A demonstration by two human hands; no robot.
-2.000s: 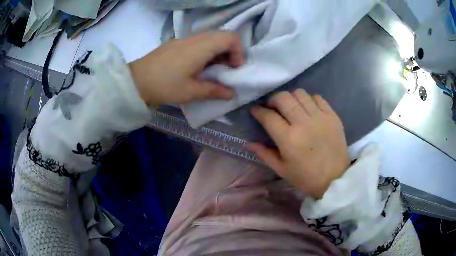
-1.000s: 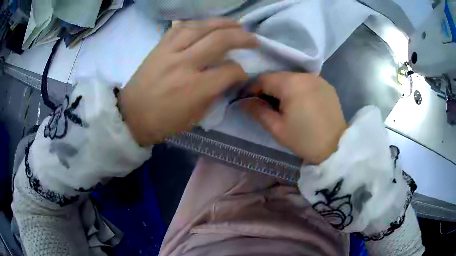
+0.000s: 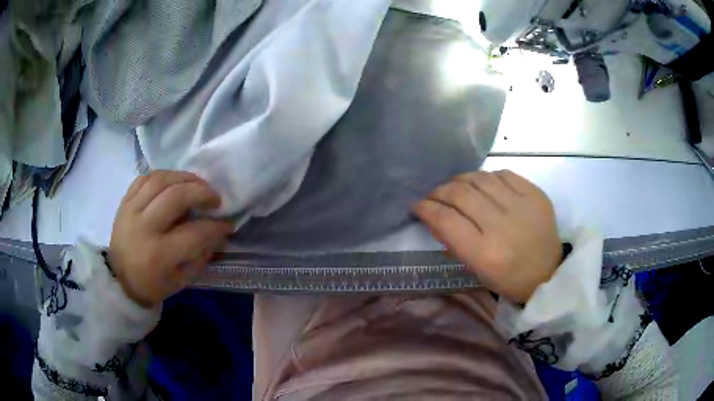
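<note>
A rounded dark grey fabric piece [image 3: 391,133] lies flat on the white table, its upper right part in the machine's light. A pale smooth fabric panel [image 3: 274,110] drapes over its left part in folds. My left hand [image 3: 168,227] pinches the lower left edge of the pale fabric near the table's front edge. My right hand [image 3: 493,227] rests at the lower right edge of the grey piece, fingers bent; its fingertips touch the cloth, and whether they grip it cannot be told. The sewing machine's white head [image 3: 509,16] is at upper right, its needle area washed out by light.
A ruler-marked strip [image 3: 337,278] runs along the table's front edge. Ribbed grey fabric [image 3: 149,63] and greenish-grey loose pieces [image 3: 35,117] lie at upper left. The bright machine bed [image 3: 642,129] is at right. A black strap [image 3: 690,113] is at far right.
The view has turned, so the machine sits higher. My hands, together on the cloth a second ago, are now apart. The grey piece shows as a wide, flat area between them.
</note>
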